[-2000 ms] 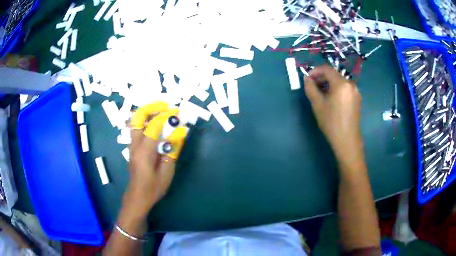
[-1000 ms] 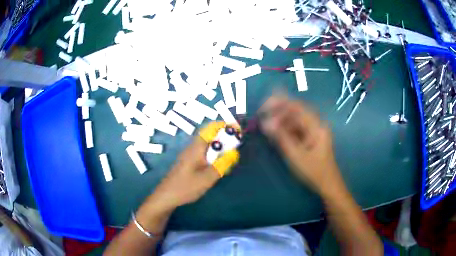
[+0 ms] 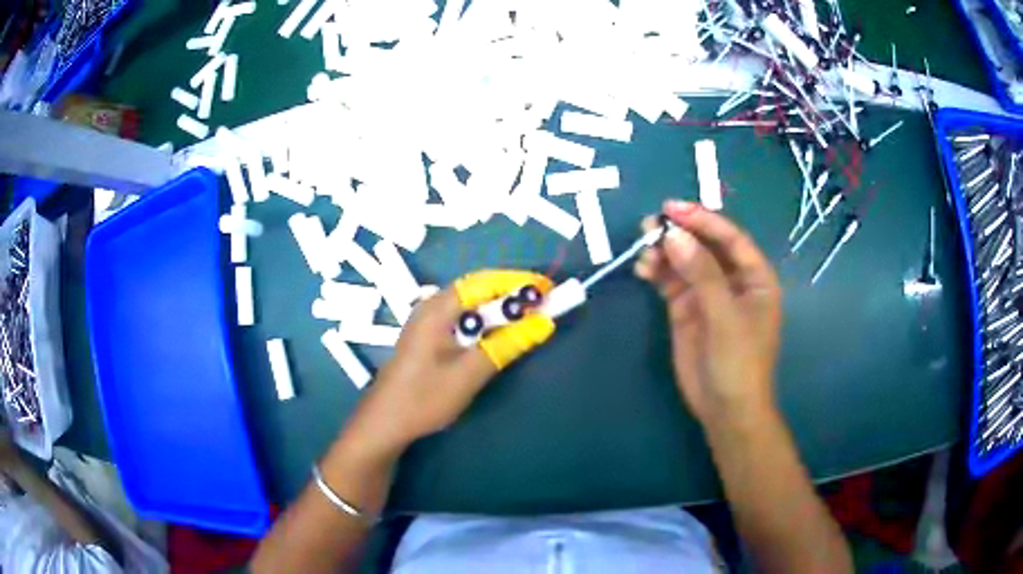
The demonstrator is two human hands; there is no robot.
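My left hand (image 3: 466, 336), with yellow finger cots, holds white cylinders. Three dark ring ends with pale centres show between its fingers. A white sleeve (image 3: 565, 297) sticks out to the right from its fingertips. My right hand (image 3: 712, 292), bare, pinches the dark end of a thin pale stem (image 3: 617, 266). The stem slants down to the left and its far end meets the mouth of the sleeve; how far it is inside cannot be told. Faint red wires show behind the sleeve.
A large heap of white sleeves (image 3: 449, 123) lies at the back. Loose stems (image 3: 799, 107) with red wires lie at the back right. An empty blue tray (image 3: 168, 359) is at left, a filled blue tray (image 3: 998, 292) at right. Part of another person (image 3: 67, 516) shows at lower left.
My right hand has come from the stem pile to the left hand, bringing a stem. My left hand has moved right from the heap, and a sleeve now sticks out of it. The view has shifted slightly.
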